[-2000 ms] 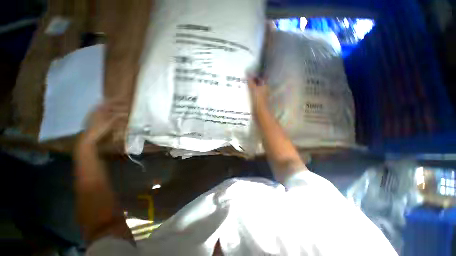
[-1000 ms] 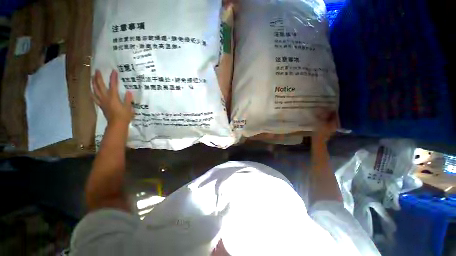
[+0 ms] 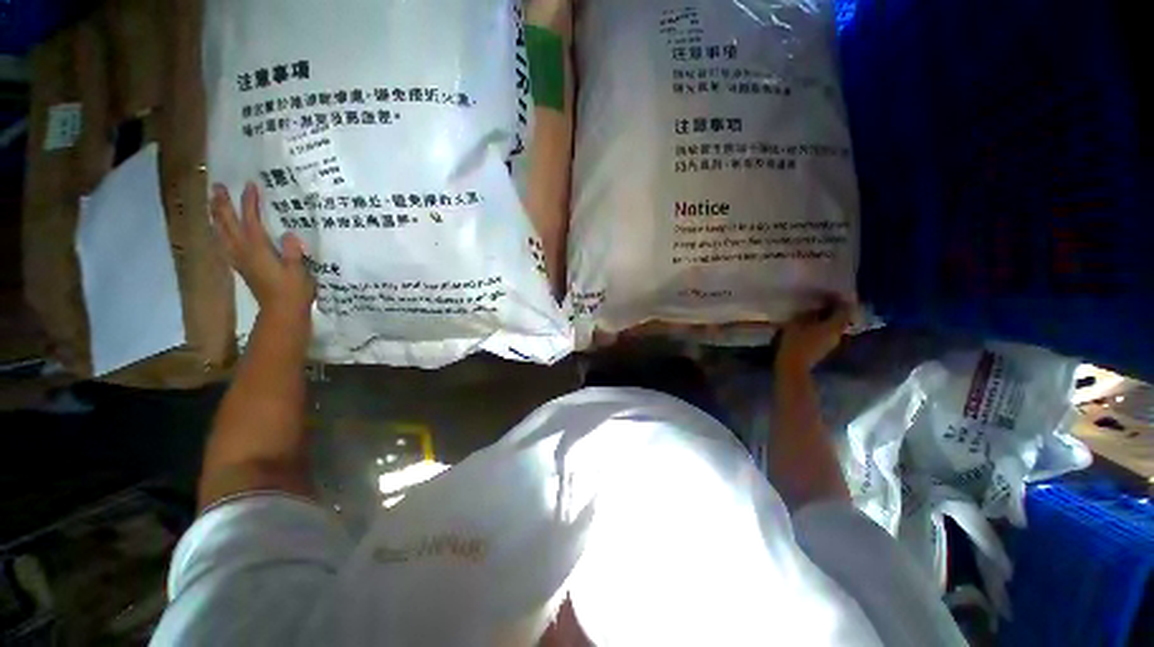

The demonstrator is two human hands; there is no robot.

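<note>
A full white resin sack (image 3: pixel 380 164) with black Notice text lies in front of me at the left. My left hand (image 3: pixel 263 257) rests on its lower left side, fingers spread. A second white resin sack (image 3: pixel 721 164) lies beside it at the right. My right hand (image 3: pixel 812 335) is at its lower right corner, fingers bent around the edge. Whether that hand holds a tool cannot be seen. A kraft resin sack (image 3: pixel 547 139) with a green band shows between the two white sacks.
A brown carton (image 3: pixel 203 272) with a white paper sheet (image 3: pixel 127 263) on it stands at the left. Blue crates (image 3: pixel 1000 177) rise at the right. A slack white sack (image 3: pixel 943 430) lies lower right, near another blue crate (image 3: pixel 1082 556). A yellow floor marking (image 3: pixel 415 437) shows below.
My left hand has gone from the carton side onto the left sack. My right hand has moved right to the right sack's corner. The left sack has shifted left, showing the kraft sack.
</note>
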